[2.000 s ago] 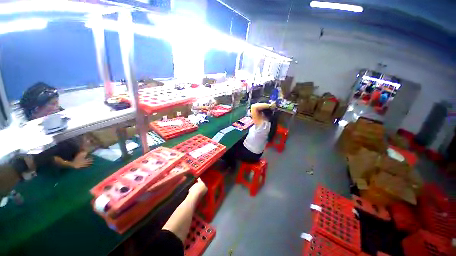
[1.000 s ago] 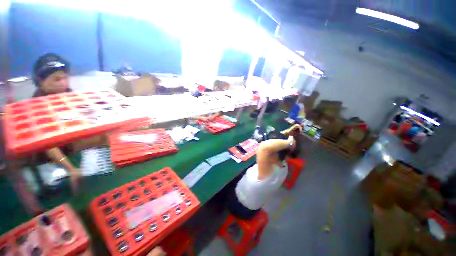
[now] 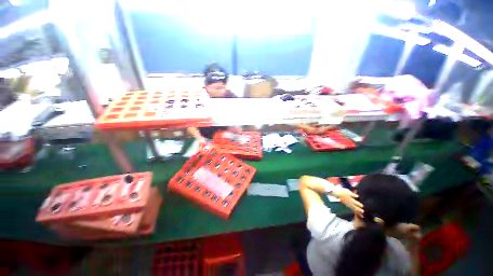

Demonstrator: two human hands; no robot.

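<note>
Neither of my hands is in view. Nearest in front of me on the green belt is a stack of red compartment trays with a few round dark parts in wide pockets; the lower tray is turned askew. To its right lies another red tray stack, set at an angle, with rows of small round parts and a pale slip across the pockets. Part of the picture is blurred.
A red tray lies on the raised white shelf. A person sits across the belt; another sits at the near right, hands at the head. Red stools and a floor-level tray stand below the belt.
The view has turned left towards the belt. The trays, shelf and both people now show further right. The hand at the tray edge has gone out of view.
</note>
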